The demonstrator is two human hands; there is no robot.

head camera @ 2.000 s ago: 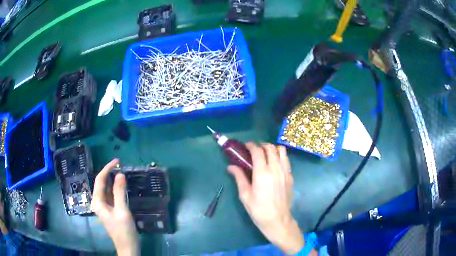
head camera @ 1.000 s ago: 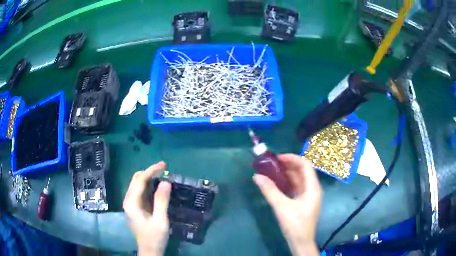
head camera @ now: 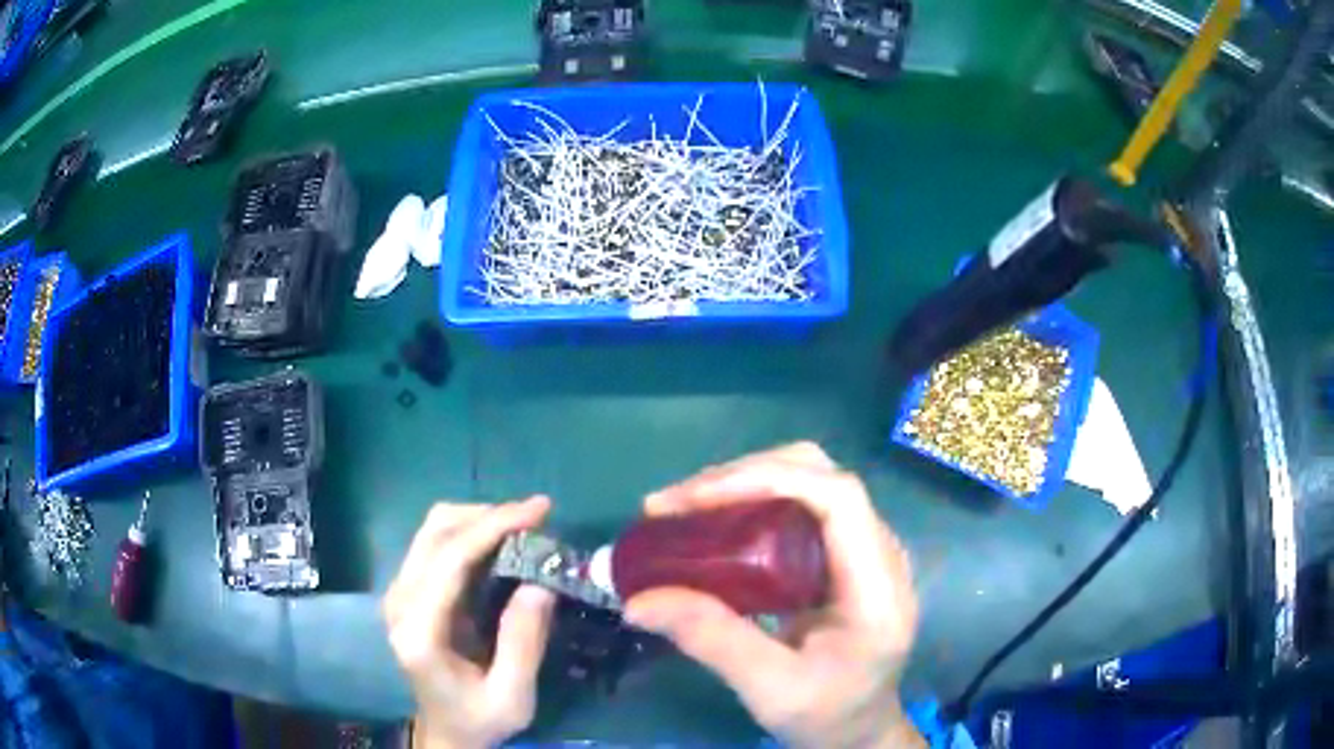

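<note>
My left hand (head camera: 476, 615) grips a black device housing (head camera: 593, 644), thumb and fingers at its near-left end. The greyish end face (head camera: 539, 562) of the housing is turned up. My right hand (head camera: 805, 600) holds a dark red squeeze bottle (head camera: 724, 558) nearly level, its white neck pointing left at the end face. The needle tip is not clearly visible; it is at the end face or hidden there. Much of the housing body is hidden behind my hands and the bottle.
A large blue bin (head camera: 644, 316) of white leads lies ahead. A small blue bin (head camera: 1080, 384) of gold parts is right, under a hanging black electric screwdriver (head camera: 1002, 274) with its cord. Left are several housings (head camera: 264, 476), a blue bin of black parts (head camera: 117, 366) and another red bottle (head camera: 129, 575).
My right hand has picked up the red bottle, turned it sideways and brought it left to the housing. My left hand has lifted and tilted the housing so its end face turns up.
</note>
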